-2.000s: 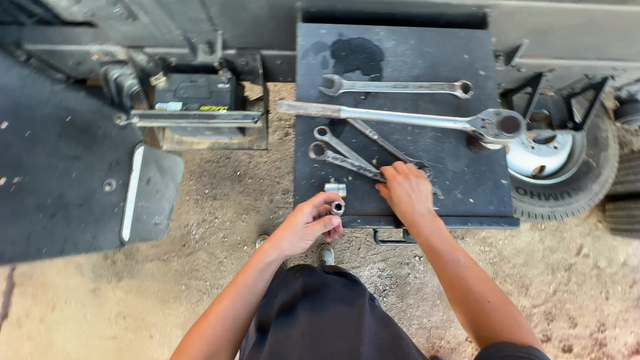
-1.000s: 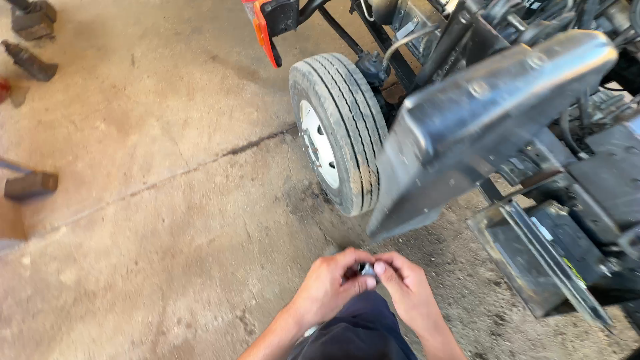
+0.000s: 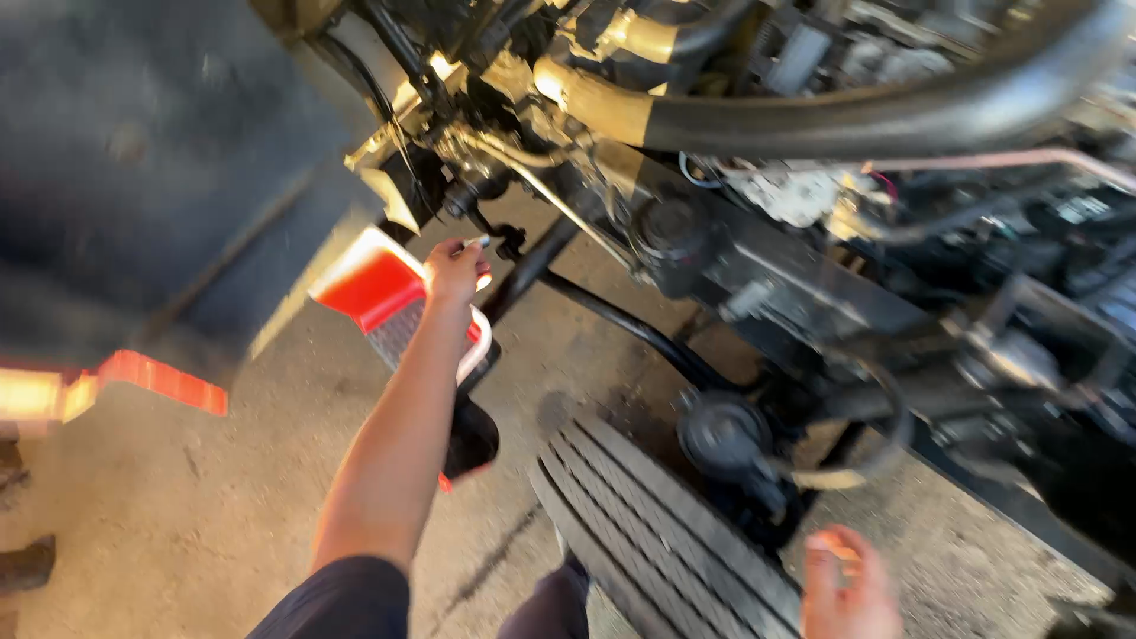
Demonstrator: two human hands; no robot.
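Out ahead, my left hand [image 3: 454, 269] is closed around a small metal socket [image 3: 480, 241], whose end shows at the fingertips. That hand is beside a red panel [image 3: 377, 280] and close to black rods and joints under the truck chassis. Low on the right, my right hand [image 3: 848, 581] hangs by the tire [image 3: 657, 532], blurred, its fingers curled, with nothing visible in it.
A thick curved metal pipe [image 3: 799, 124] crosses the top above the engine parts. The chassis rail [image 3: 799, 266] runs down to the right, with a round brake chamber [image 3: 723, 435] below. A large dark panel [image 3: 151, 160] fills the upper left, over the concrete floor [image 3: 293, 479].
The view has swung to the open engine area. My hands, together at the socket a second ago, are now apart: the left reaches forward with it, the right is low at the right.
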